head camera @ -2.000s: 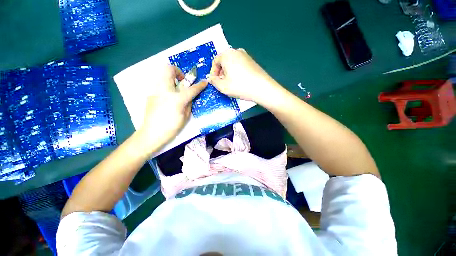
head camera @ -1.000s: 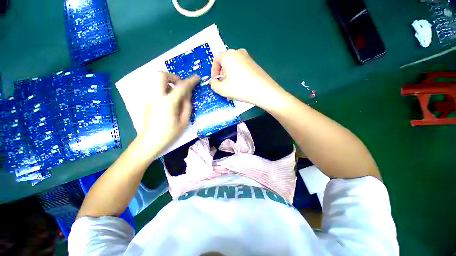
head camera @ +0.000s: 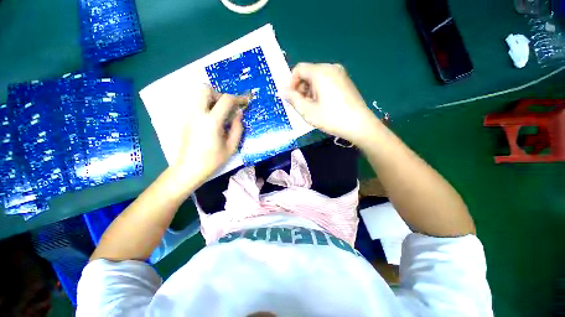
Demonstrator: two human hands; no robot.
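A blue circuit board (head camera: 263,102) with white marks lies on a white sheet (head camera: 173,93) in front of me. My left hand (head camera: 214,127) is over the board's left side, fingertips curled together at its middle. A small pale or metallic tip shows at these fingertips, too small to name. My right hand (head camera: 325,99) is curled just right of the board, thumb and forefinger close together. Whether it holds something small cannot be seen. A thin pale loop (head camera: 344,142) shows below my right wrist.
Overlapping blue boards (head camera: 74,133) lie at left, with a smaller pile (head camera: 111,28) above. A cream ring (head camera: 245,6) is at the top edge. A black phone (head camera: 443,46), a white crumpled lump (head camera: 518,51) and a red stool (head camera: 529,131) are at right.
My right hand has moved right, off the board, and away from my left hand. My left hand stays over the board's left side. The view has shifted slightly.
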